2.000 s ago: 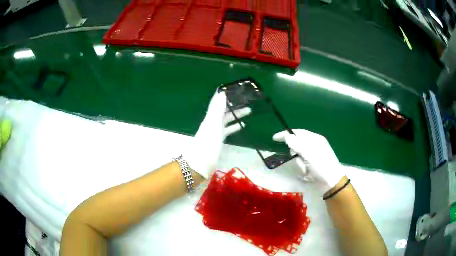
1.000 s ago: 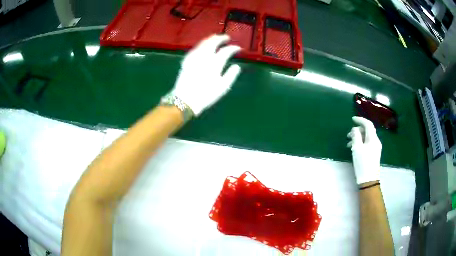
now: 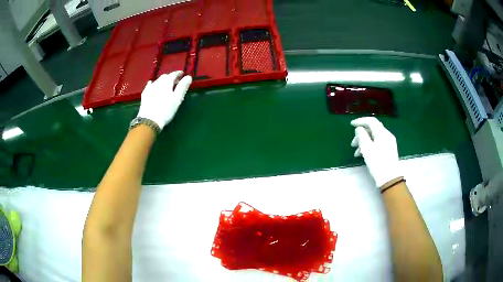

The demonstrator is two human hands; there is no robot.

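Note:
My gloved left hand (image 3: 162, 101) is at the near rim of the red plastic tray (image 3: 128, 101), fingers apart. Its fingertips cover the near end of a black phone middle frame (image 3: 176, 45) in a pocket; whether they touch it is unclear. My gloved right hand (image 3: 375, 144) is over the belt, fingers partly curled and empty. Just beyond its fingertips, a middle frame with red film (image 3: 361, 101) lies sideways on the green conveyor belt (image 3: 248, 132), with a small gap. The pile of peeled red film (image 3: 273, 242) lies flat on the white foam padding (image 3: 165, 231).
Two more bare frames (image 3: 213, 39) (image 3: 255, 36) sit in tray pockets to the right. Another black frame (image 3: 23, 164) lies at the belt's far left. A lime-green-rimmed fan (image 3: 7, 237) stands at the left edge. A machine with blue-grey vents (image 3: 466, 91) borders the right.
The bare frame both hands held has gone to the tray, and a third pocket now holds one. My right hand has moved right, to beside the filmed frame. The view has shifted.

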